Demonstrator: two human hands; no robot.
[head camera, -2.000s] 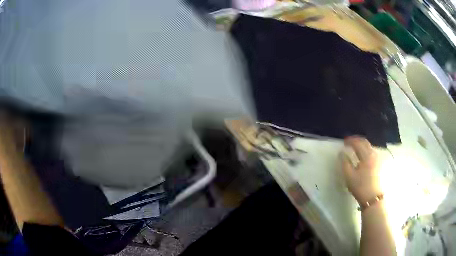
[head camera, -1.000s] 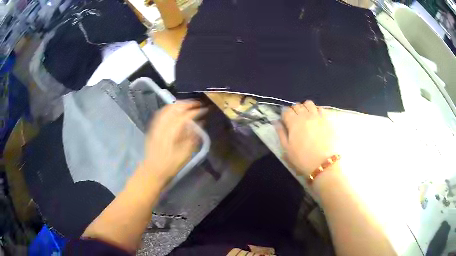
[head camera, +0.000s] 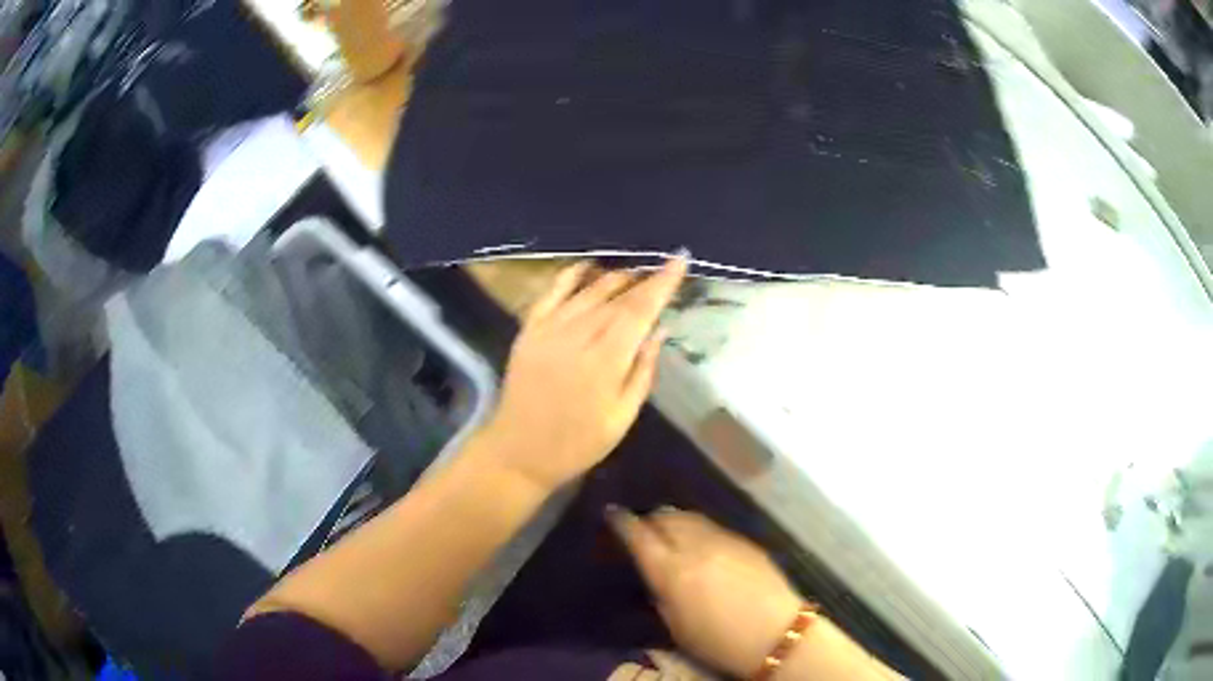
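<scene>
A large dark garment panel (head camera: 705, 133) lies flat across the table, its pale-edged lower side towards me. My left hand (head camera: 585, 373) reaches to that edge with fingertips at it; whether they grip the cloth cannot be told. My right hand (head camera: 698, 579), with a bracelet at the wrist, is low over the dark cloth at my lap, below the table edge, slightly blurred. I cannot tell whether it holds anything.
A grey-rimmed bin (head camera: 439, 326) stands left of the table edge. A light grey cut piece (head camera: 220, 399) and dark cloth lie at the left. The white machine table (head camera: 905, 426) glares at right, with a small dark pointed piece (head camera: 1160, 619) at lower right.
The grey cloth that was blurred in the air now lies at the left. My left hand has moved right to the panel's edge. My right hand has left the panel and dropped towards my lap.
</scene>
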